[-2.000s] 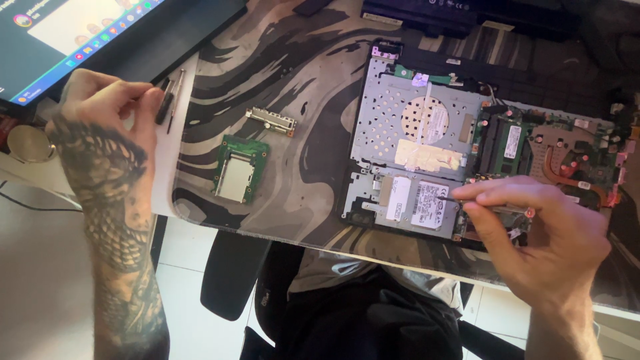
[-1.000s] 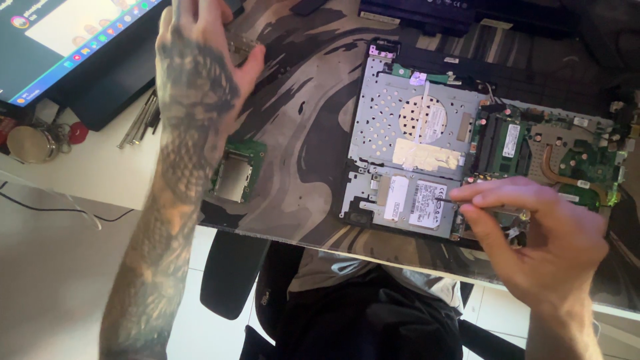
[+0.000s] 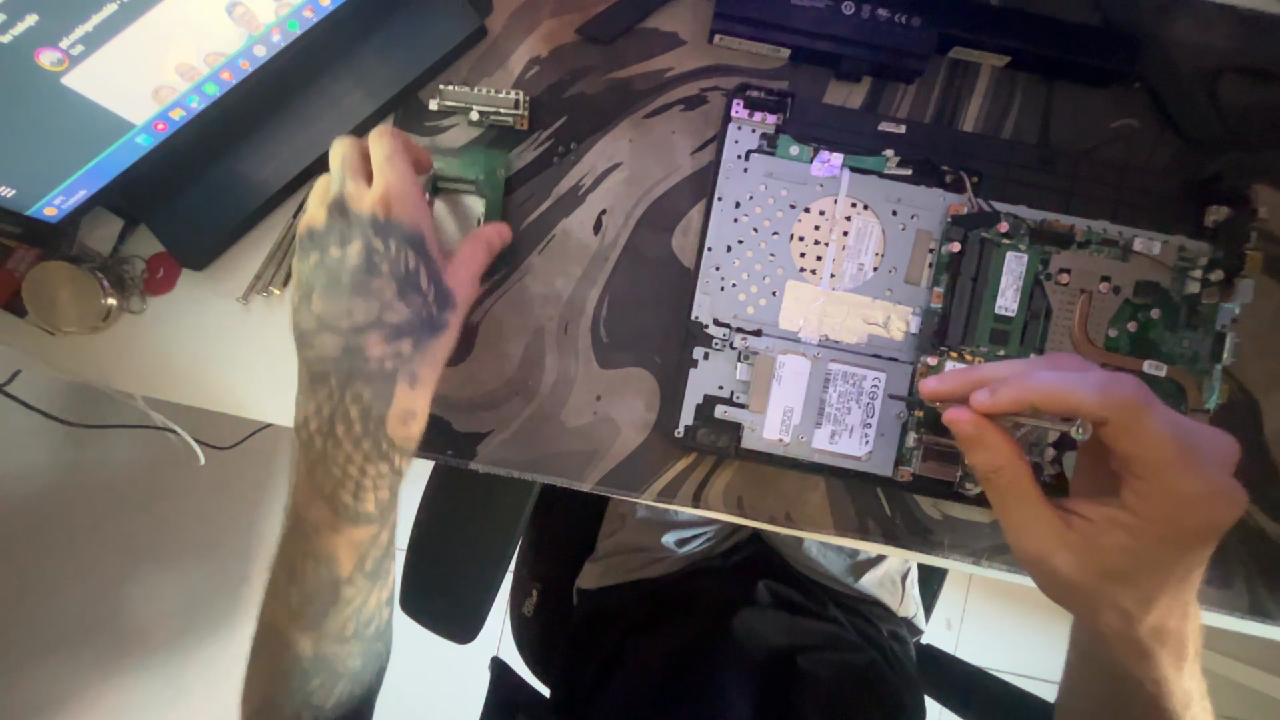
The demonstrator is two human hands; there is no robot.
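My left hand [image 3: 375, 260] is at the green circuit board with a metal slot [image 3: 462, 205], its thumb and fingers around the board's near and left edges. Just above lies a small metal connector module [image 3: 482, 106]. My right hand [image 3: 1090, 450] pinches a slim screwdriver [image 3: 1040, 424] between thumb and fingers, its dark tip pointing left at the edge of the labelled hard drive [image 3: 835, 410]. The drive sits in the lower left of an opened laptop base [image 3: 810, 250]. To its right show a green memory module [image 3: 1008, 295] and a copper heat pipe [image 3: 1100, 350].
A lit screen [image 3: 150, 90] stands at the upper left, with thin metal tools [image 3: 275, 250] beside its dark base. A round metal tin [image 3: 70, 297] sits at the far left. Behind the laptop base lies a black laptop battery [image 3: 830, 35]. The patterned desk mat [image 3: 580, 330] reaches the desk's front edge.
My left hand has moved from the far left, past the connector module, to the green board. The board and module now lie farther up the mat. My right hand stays by the drive.
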